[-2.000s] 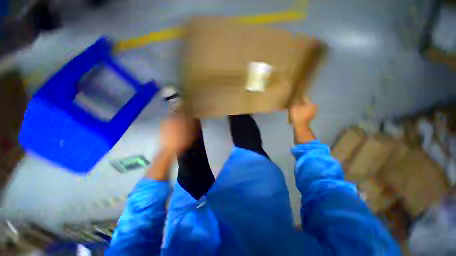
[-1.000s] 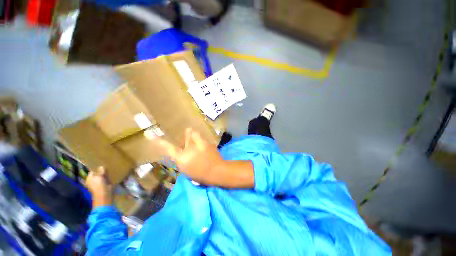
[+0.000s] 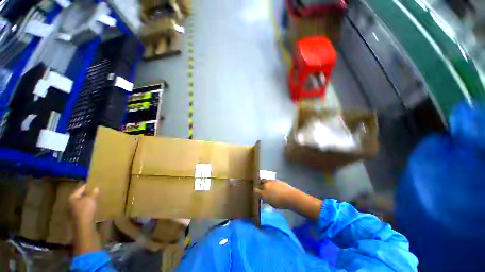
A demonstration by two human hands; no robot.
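A brown cardboard carton (image 3: 165,196) is held level in front of my waist, with a white label near its middle and a flap standing out at its left end. My left hand (image 3: 85,204) grips the edge of the left flap. My right hand (image 3: 274,192) holds the right end, beside a small white paper (image 3: 267,174). The inside of the carton and its contents are hidden.
A blue-framed rack (image 3: 80,127) with dark and silvery parts stands at left. An open carton of whitish bags (image 3: 332,135) and a red stool (image 3: 314,66) stand at right, beside a green conveyor (image 3: 409,32). A person in a blue smock (image 3: 438,196) is at far right.
The view has turned towards the rack and conveyor. The carton is now level across my front, and my right hand has moved from its face to its right end.
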